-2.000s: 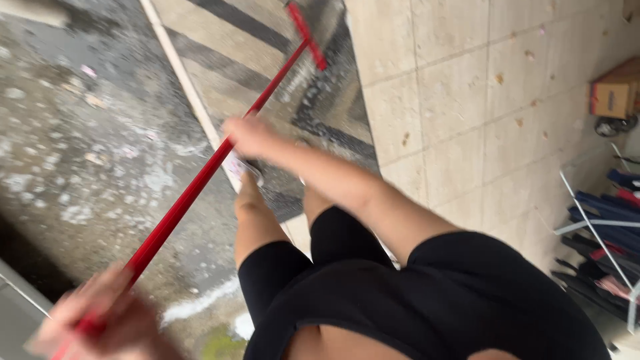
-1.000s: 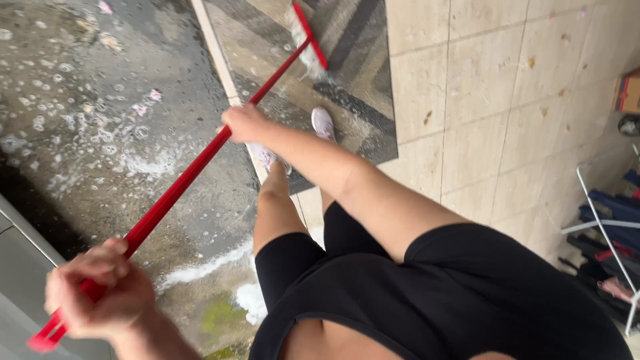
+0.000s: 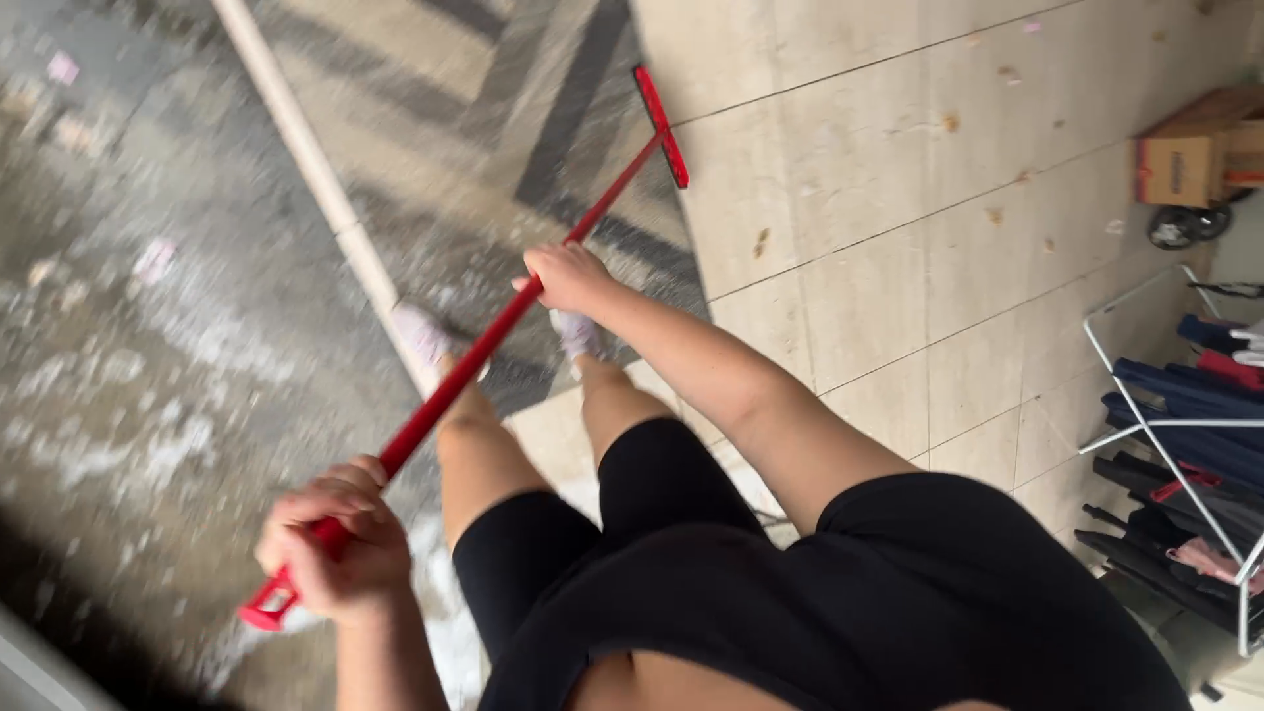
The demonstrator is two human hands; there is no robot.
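A floor squeegee with a long red handle [image 3: 472, 363] runs diagonally across the view. Its red head [image 3: 661, 126] lies at the right edge of a rug [image 3: 444, 128] with a grey and beige zigzag pattern, by the tiles. My left hand [image 3: 341, 538] is closed around the handle near its hanging-loop end at lower left. Farther along, my right hand [image 3: 568, 276] grips the handle around its middle, above my feet. The rug looks wet, with some foam on it.
Wet grey floor [image 3: 227, 267] with foam spreads at the left, bordered by a pale strip [image 3: 306, 163]. Beige tiles [image 3: 869, 197] with scattered bits lie at the right. Beyond them are a cardboard box [image 3: 1180, 170] above small wheels and a white drying rack [image 3: 1131, 380] with dark clothes.
The squeegee head has moved right across the rug to its edge by the tiles. Both hands have stayed on the handle.
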